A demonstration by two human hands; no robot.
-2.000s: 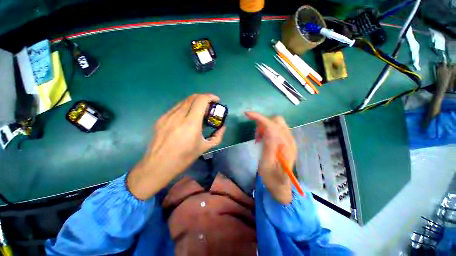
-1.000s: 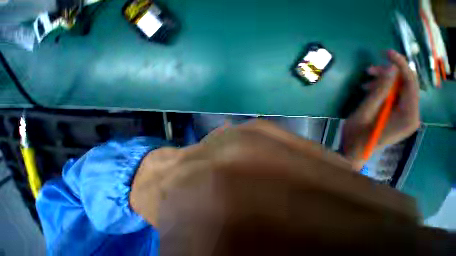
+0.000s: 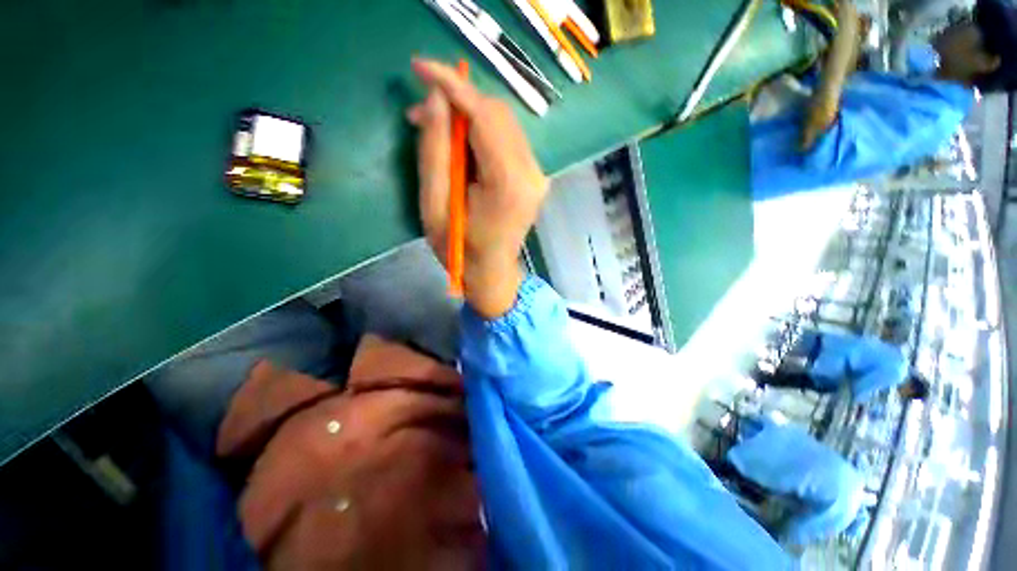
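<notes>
My right hand (image 3: pixel 482 178) holds a slim bright orange stick tool (image 3: pixel 457 206) and rests over the green mat near its front edge. The stick lies along the palm, its lower end towards my wrist. A small black electronic module (image 3: pixel 268 156) lies on the mat to the left of my right hand, untouched, its white and gold inside facing up. My left hand is not in view.
Silver tweezers (image 3: pixel 496 56) and white-and-orange hand tools (image 3: pixel 558 34) lie beyond my right hand, near a yellow-brown square (image 3: pixel 628 18). A tray of dark parts (image 3: pixel 597 245) is at the right. A person in blue (image 3: pixel 859 128) sits further right; others are behind.
The module that was in my left hand now lies on the mat. My left hand has gone out of view. The camera view has swung to the right. My right hand still holds the orange stick.
</notes>
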